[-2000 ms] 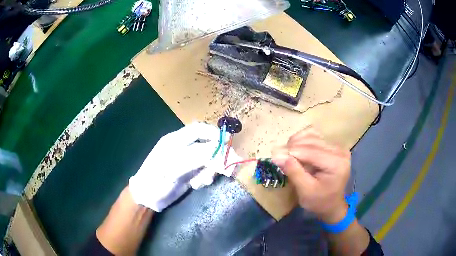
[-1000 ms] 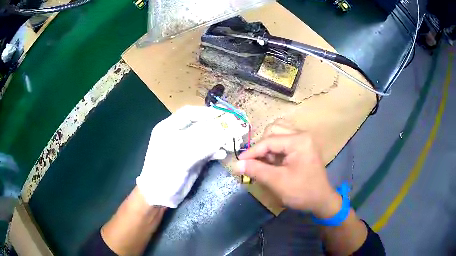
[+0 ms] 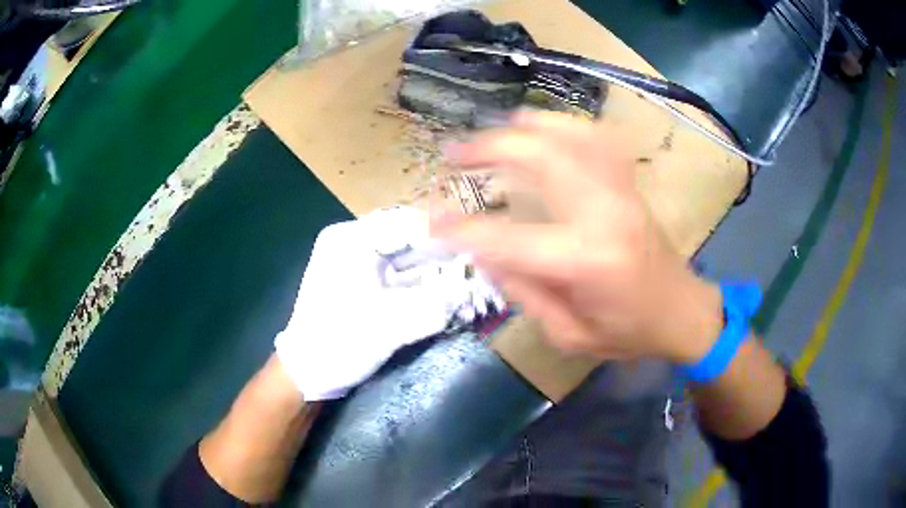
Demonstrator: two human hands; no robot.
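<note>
My left hand, in a white glove, is closed around a small wired assembly. A bit of red and blue shows below its fingertips, and thin pale blades or pins show above them. Most of the assembly is hidden by the glove and my right hand. My right hand, bare with a blue wrist band, is blurred. It is raised over the cardboard beside the glove with its fingers apart, and nothing shows in it.
The soldering iron rests in its black, dirty stand on a cardboard sheet with dark debris. A clear hood is above. The iron's cable runs right. The green conveyor's worn pale edge curves along the left.
My right hand has left the wires at the glove, moved up and opened. The black disc and green wires seen earlier are no longer visible. The view has shifted slightly.
</note>
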